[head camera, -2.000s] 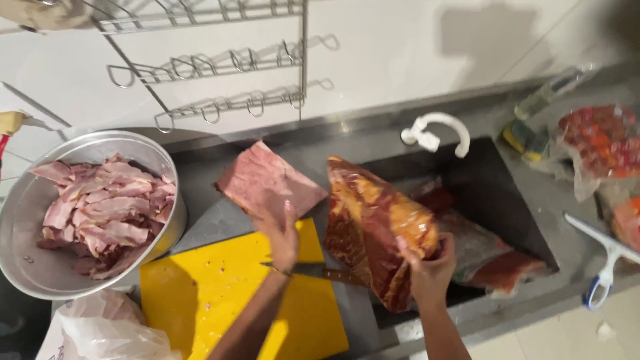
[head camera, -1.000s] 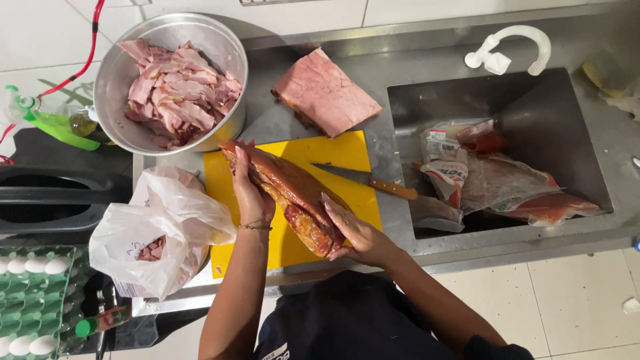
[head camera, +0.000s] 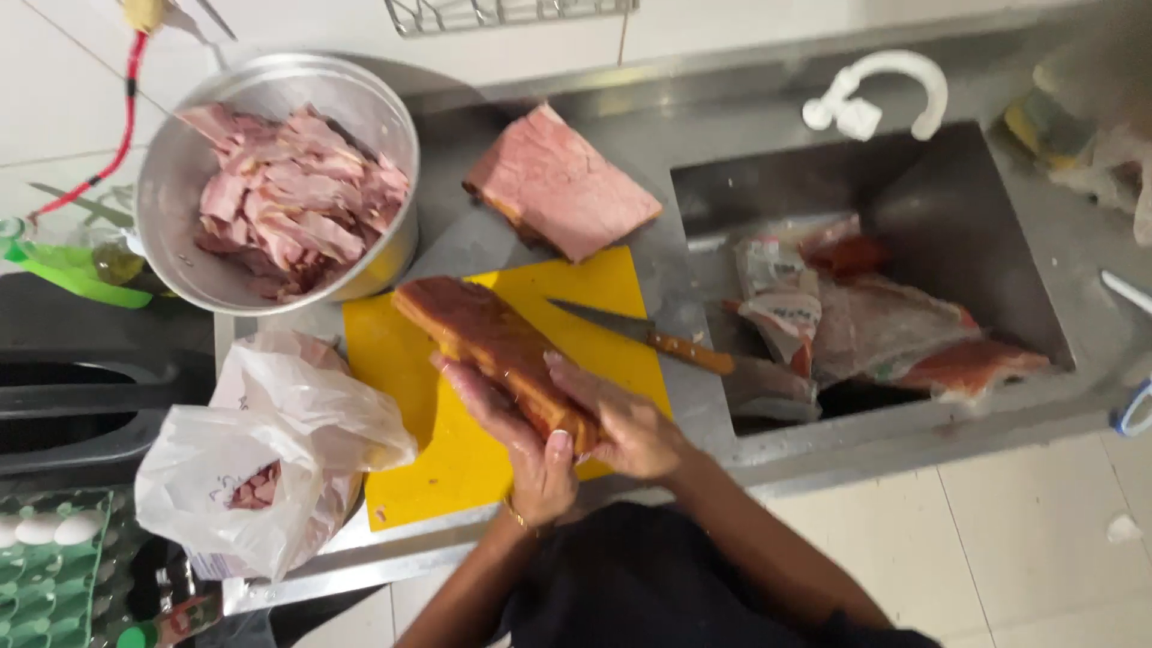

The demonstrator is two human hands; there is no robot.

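A thick slab of smoked bacon (head camera: 486, 342) is held in both hands above a yellow cutting board (head camera: 405, 486). My left hand (head camera: 526, 432) supports its lower left side, and my right hand (head camera: 625, 418) grips its near right end. A knife with a wooden handle (head camera: 688, 351) lies across the board's right edge, blade pointing left. Beyond the board, a second slab of pale pink meat (head camera: 567, 180) rests on the steel counter. Cut pieces of meat (head camera: 288, 193) fill much of a round aluminium pot (head camera: 396, 243) at the left.
Plastic-wrapped meat (head camera: 882, 324) lies in the sink (head camera: 909, 171), behind which stands a white faucet (head camera: 886, 72). A white plastic bag (head camera: 297, 450) holding meat pieces sits left of the board. Green egg trays (head camera: 45, 576) and a black stove (head camera: 81, 396) are farther left.
Two seconds ago the slab was near the sink, with my left hand by the pale meat; both hands now hold it over the board. Since one second ago, my hands have come together at its near end.
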